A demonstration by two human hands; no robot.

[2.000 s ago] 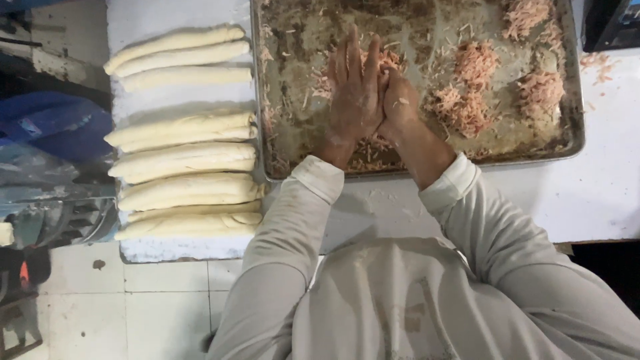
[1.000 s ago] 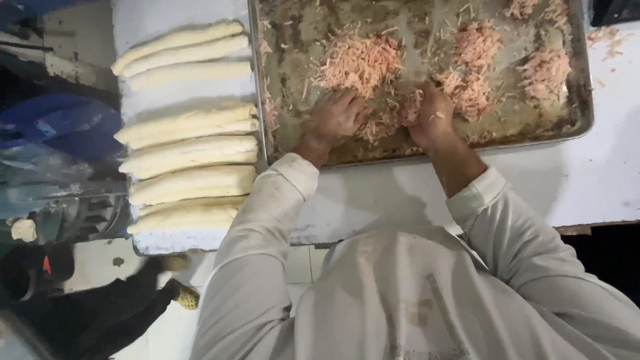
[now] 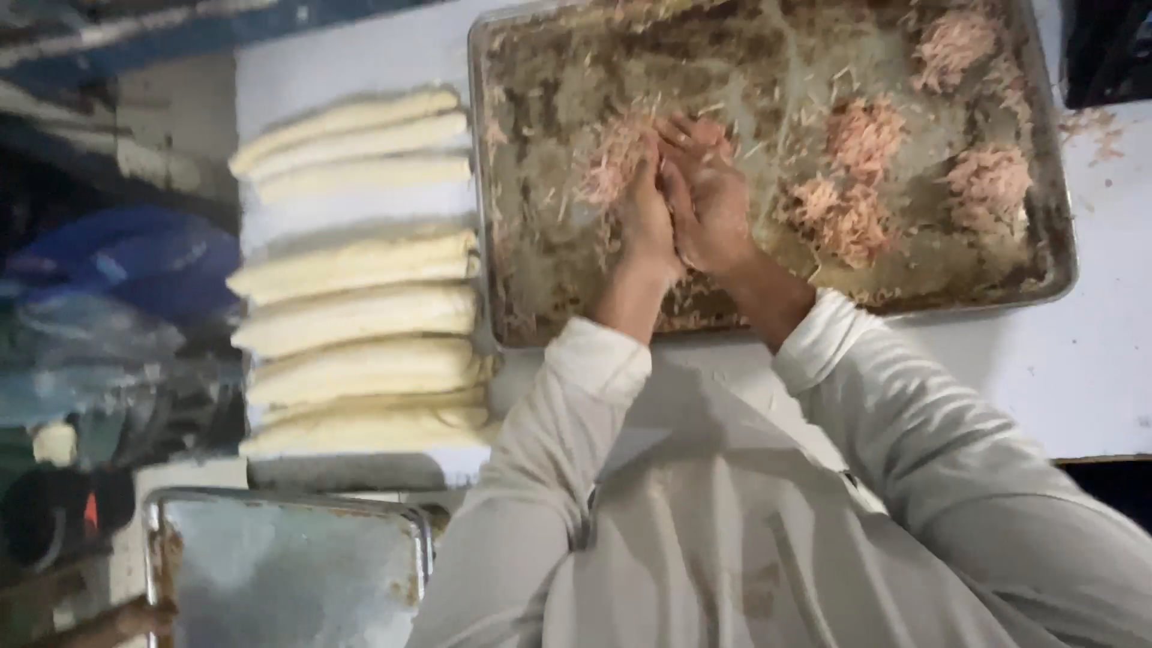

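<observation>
A worn metal baking tray point(image 3: 558, 261) lies on the white work surface, strewn with pinkish shreds of food. My left hand point(image 3: 650, 211) and my right hand point(image 3: 711, 198) are pressed side by side over a pile of pinkish shreds point(image 3: 616, 162) in the tray's left half. What lies between and under the palms is hidden, so I cannot tell whether either hand grips any. To the right are several smaller clumps, among them a clump of shreds point(image 3: 864, 139) and another clump point(image 3: 988, 187) near the right rim.
Several long rolls of pale dough point(image 3: 360, 319) lie side by side left of the tray. At the lower left a person's hand point(image 3: 144, 619) is at the edge of a second metal tray point(image 3: 288, 567). A dark object point(image 3: 1107, 54) stands at the upper right; loose shreds lie beside it.
My hands were apart at the tray's near side one second ago; they have come together over the pile. The second tray and the other person's hand have come into view at the lower left.
</observation>
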